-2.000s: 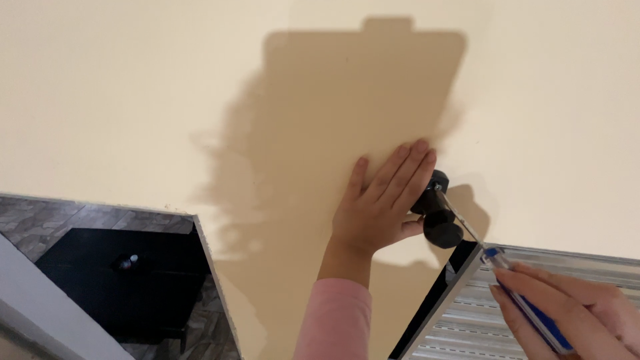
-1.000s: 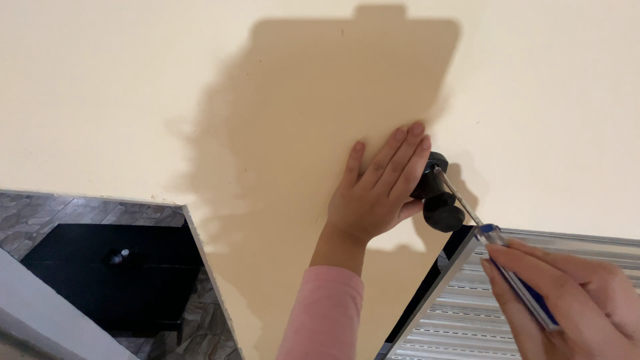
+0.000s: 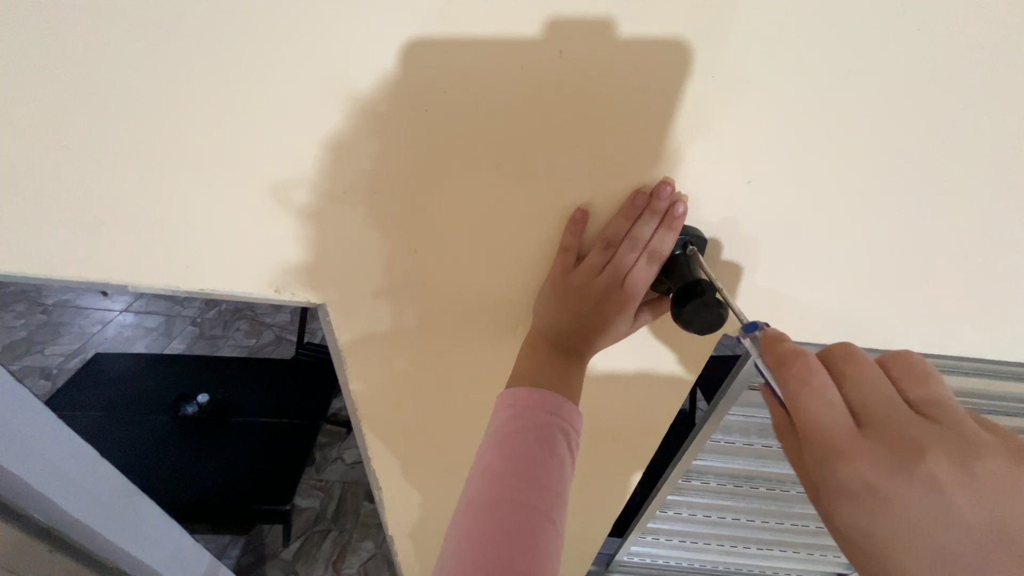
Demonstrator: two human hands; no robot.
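Note:
A black wall-mounted fitting with a rounded end (image 3: 698, 306) stands out from the cream wall (image 3: 840, 176), right of the middle. My left hand (image 3: 612, 276) lies against the wall with its fingers pointing up, its edge and thumb touching the fitting's left side; part of the fitting is hidden behind it. In my right hand (image 3: 880, 432), at the lower right, is a screwdriver (image 3: 724, 290) with a clear and blue handle. Its shaft slants up to the left, and the tip meets the fitting's base near a screw hole.
A metal roller shutter (image 3: 744, 496) with a frame fills the lower right. Through an opening at the lower left show a black table (image 3: 192, 432) with a small object on it and a tiled floor (image 3: 216, 328). A large shadow covers the wall's middle.
The right hand has shifted its hold on the screwdriver and now covers more of the handle, its knuckles turned up. The left hand stays beside the fitting.

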